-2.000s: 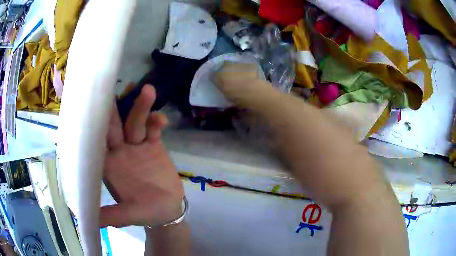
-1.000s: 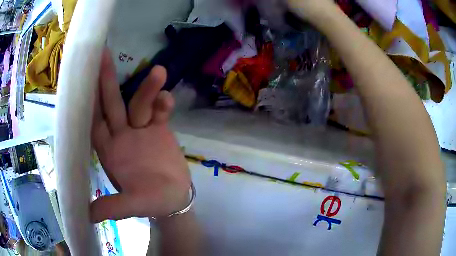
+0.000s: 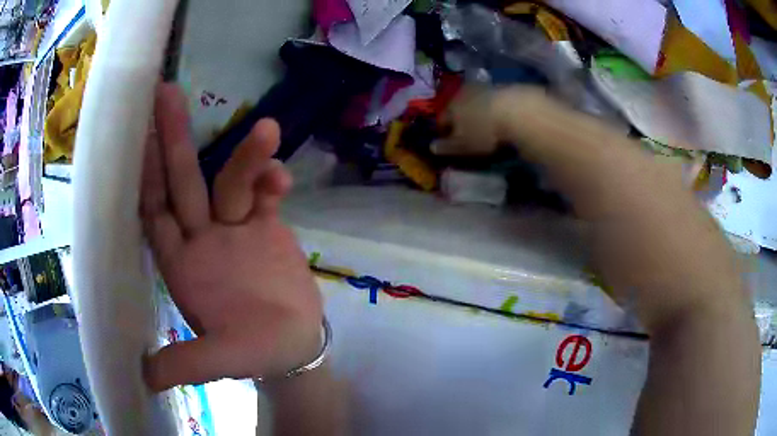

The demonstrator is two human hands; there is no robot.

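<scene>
A raised white panel (image 3: 115, 221) stands at the left, seen nearly edge-on. My left hand (image 3: 234, 264) is against its side, palm in view, some fingers stretched and others bent, with nothing seen in it. My right hand (image 3: 477, 123) is blurred and reaches into the scrap trough, beside a red piece and a yellow piece (image 3: 411, 162). Its fingertips are unclear, so I cannot tell whether it grips anything. A dark navy cloth (image 3: 302, 98) lies between my hands. A pale lilac scrap (image 3: 379, 43) and clear plastic (image 3: 486, 43) lie behind.
The white table edge (image 3: 460, 375) with printed tape runs in front of the trough. Mustard, green, magenta and white scraps (image 3: 699, 111) pile up at the right. Mustard cloth (image 3: 68, 102) lies beyond the panel at the far left, above a grey machine part (image 3: 60, 366).
My right hand swept up and right, then came back down to the trough's middle. The two white rounded pieces seen earlier are gone from there. My left hand stays at the panel.
</scene>
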